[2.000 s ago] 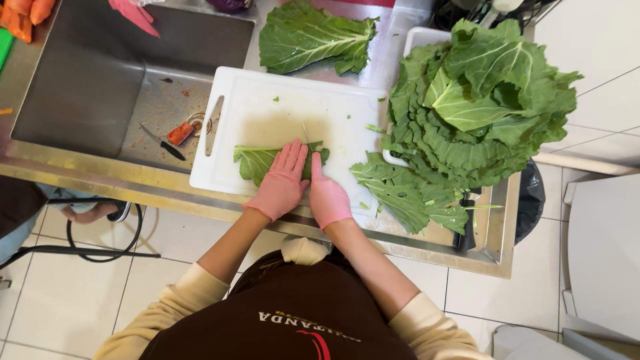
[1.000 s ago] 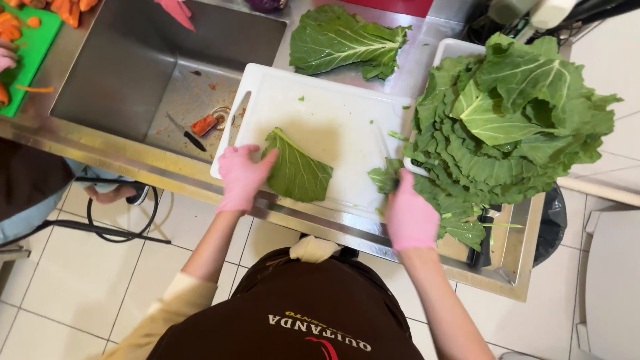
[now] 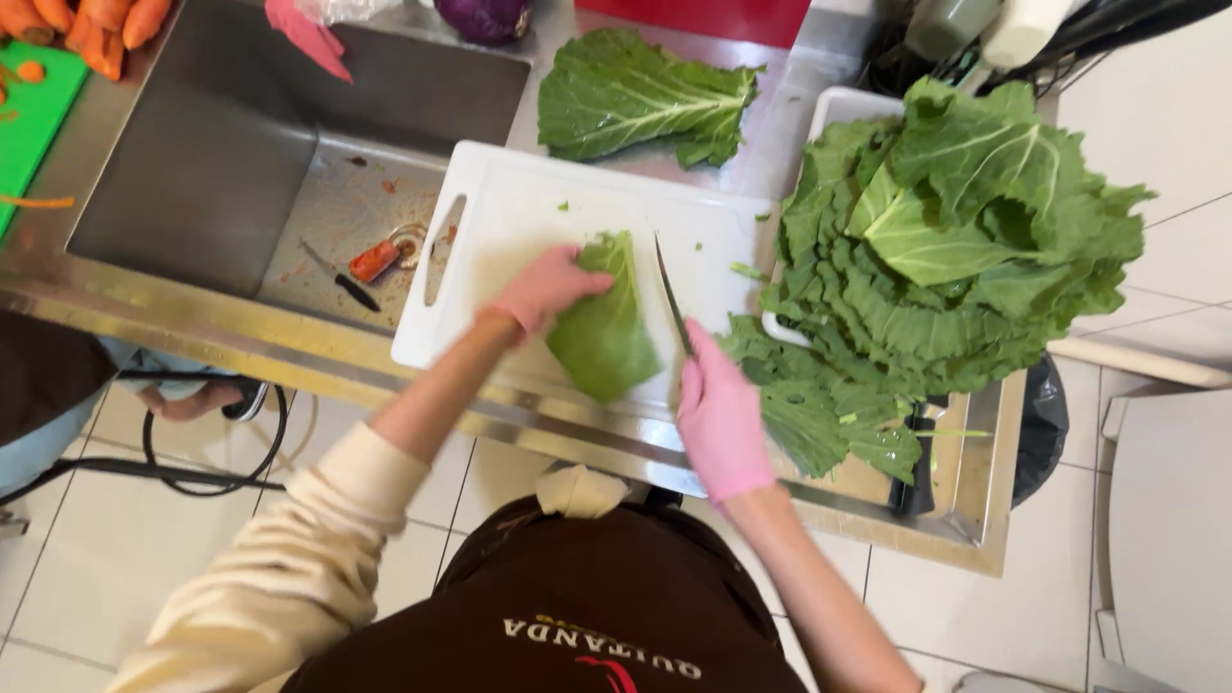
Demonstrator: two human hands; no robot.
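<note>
My left hand, in a pink glove, pinches the upper left edge of a cut piece of collard leaf over the white cutting board. My right hand, gloved too, grips a knife whose blade points away from me, just right of the leaf piece. Small green scraps dot the board. More leaf pieces lie beside my right hand, at the board's right edge. A big stack of collard leaves fills a white tray on the right. One large leaf rests behind the board.
A steel sink on the left holds a small knife and a carrot piece. Carrots and a green board are at the far left. Behind are a purple cabbage and a pink glove.
Two seconds ago both hands were together on a leaf on the board; they are now apart. Since one second ago, the leaf piece has turned, and my right hand has moved from the leaves at right toward it.
</note>
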